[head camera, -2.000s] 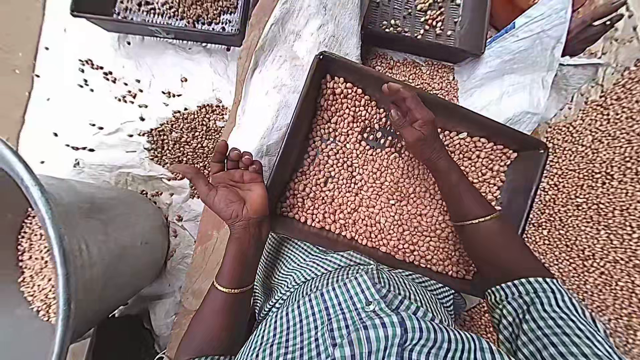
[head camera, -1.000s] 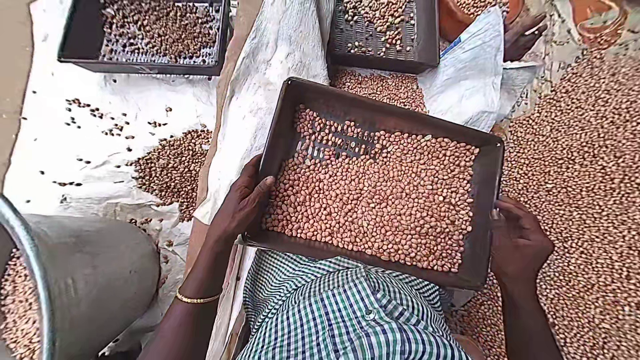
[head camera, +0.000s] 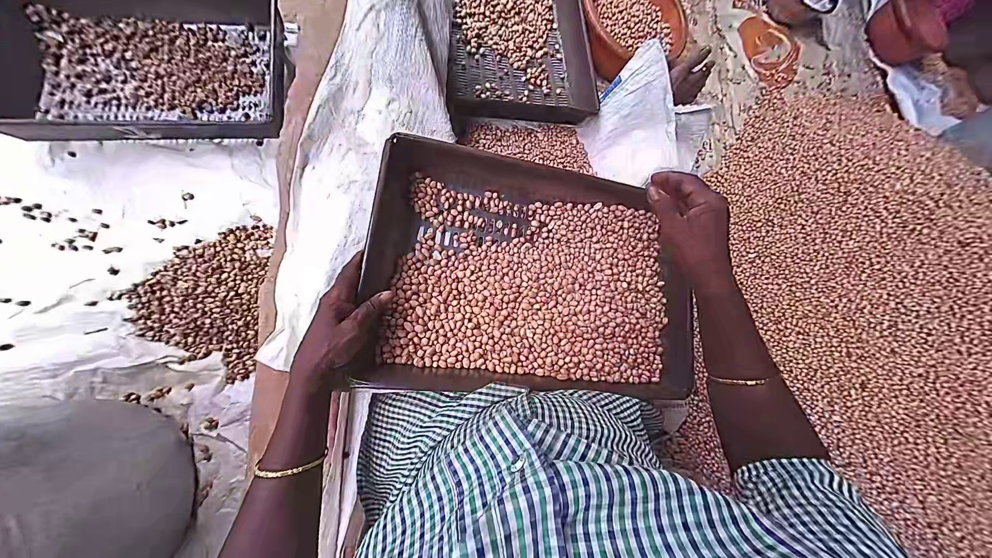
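Observation:
A dark plastic tray with a slotted bottom lies across my front, tilted slightly. Reddish peanut kernels cover most of its bottom, with slots showing toward the upper left. My left hand grips the tray's left wall, thumb over the rim. At the tray's upper right corner is my right hand, its fingers curled by the rim; whether they grip it I cannot tell.
Darker kernels fill a second tray at upper left, above a dark pile on white sheeting. A third tray stands ahead, near an orange bowl and another person's hand. A large kernel heap spreads right; a metal container stands lower left.
Two seconds ago my left hand was off the tray with its palm up and my right was over the kernels. Since one second ago, my right hand has moved up the tray's right side.

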